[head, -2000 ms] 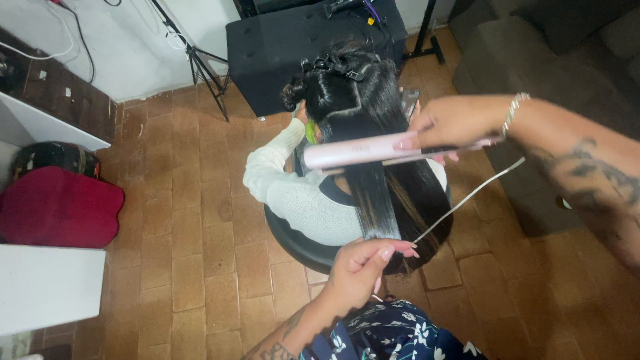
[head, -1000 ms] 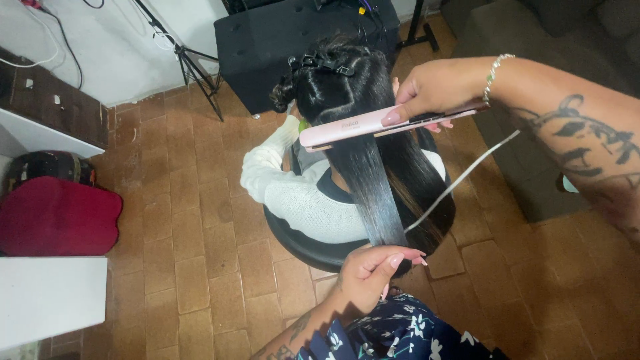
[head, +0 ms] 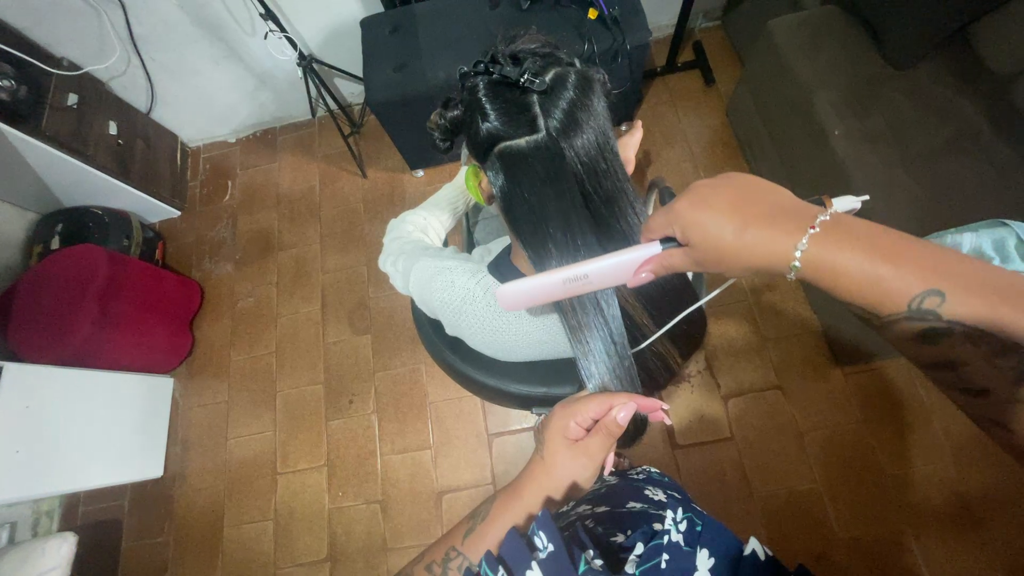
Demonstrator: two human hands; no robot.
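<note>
A seated person in a white knit top has long dark hair (head: 552,192), parted, with the upper part pinned by black hair clips (head: 524,78). My right hand (head: 712,228) grips a pink Philco hair straightener (head: 576,278), which lies across a flat section of hair (head: 596,336) at about mid-length; whether its plates are pressed together cannot be told. Below it, my left hand (head: 596,428) pinches the lower end of that section between thumb and fingers. A white cord (head: 684,314) shows beneath my right forearm. A green ear cover (head: 474,184) sits over the person's left ear.
The person sits on a black round-backed chair (head: 480,376). A black ottoman (head: 416,80) and a tripod (head: 332,100) stand beyond. A dark sofa (head: 808,160) is at the right; a red cushion (head: 104,308) and a white surface (head: 84,432) are at the left.
Since the frame one second ago, my right hand and the straightener have moved down along the hair, nearer my left hand. My left hand still holds the hair's lower end.
</note>
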